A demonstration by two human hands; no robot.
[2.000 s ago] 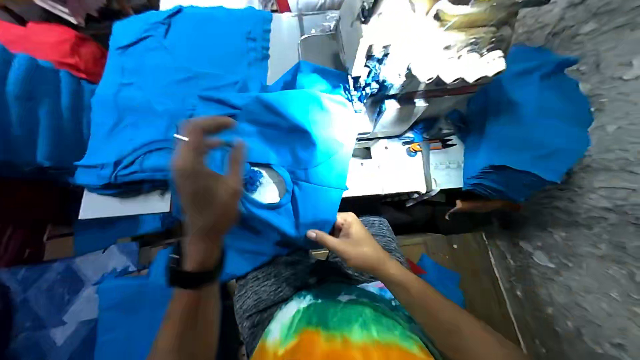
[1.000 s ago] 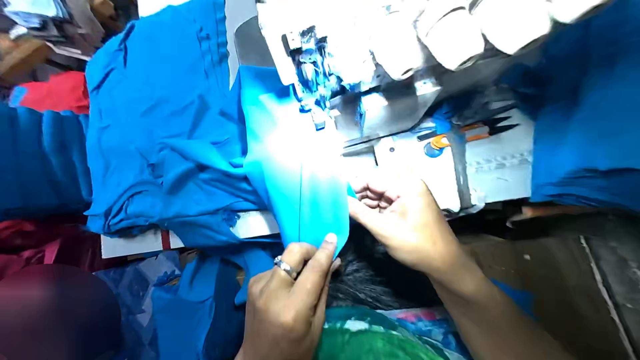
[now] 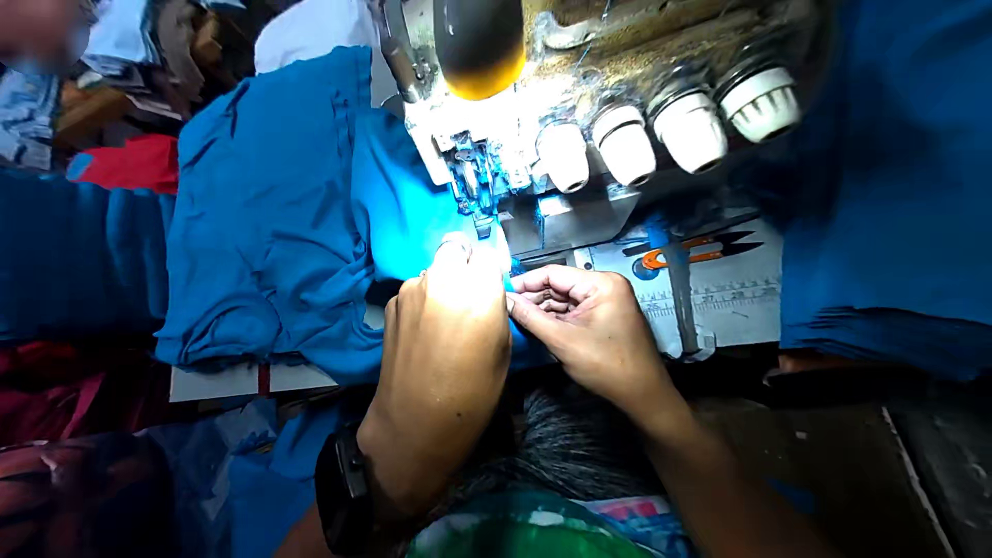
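Blue fabric (image 3: 403,205) runs up to the presser foot (image 3: 482,225) of a lit sewing machine (image 3: 612,54) with several tension dials. My left hand (image 3: 449,325) lies over the fabric just below the foot, its fingers pressing the cloth; glare washes out the fingertips. To its right, my right hand (image 3: 589,318) pinches the fabric's edge between thumb and forefinger. A larger heap of blue fabric (image 3: 263,194) lies left of the machine, joined in view to the piece under the foot.
Orange-handled thread snips (image 3: 690,254) lie on the machine table (image 3: 744,302) by a printed ruler scale, behind a grey bar. More blue fabric (image 3: 891,194) hangs at the right. Red cloth (image 3: 132,164) and another blue stack (image 3: 77,256) are at the left.
Two seconds ago my left hand was raised over the spread fabric, which had a round opening. The fabric is now at the presser foot, and my left hand has moved up close to it. The view is nearer.
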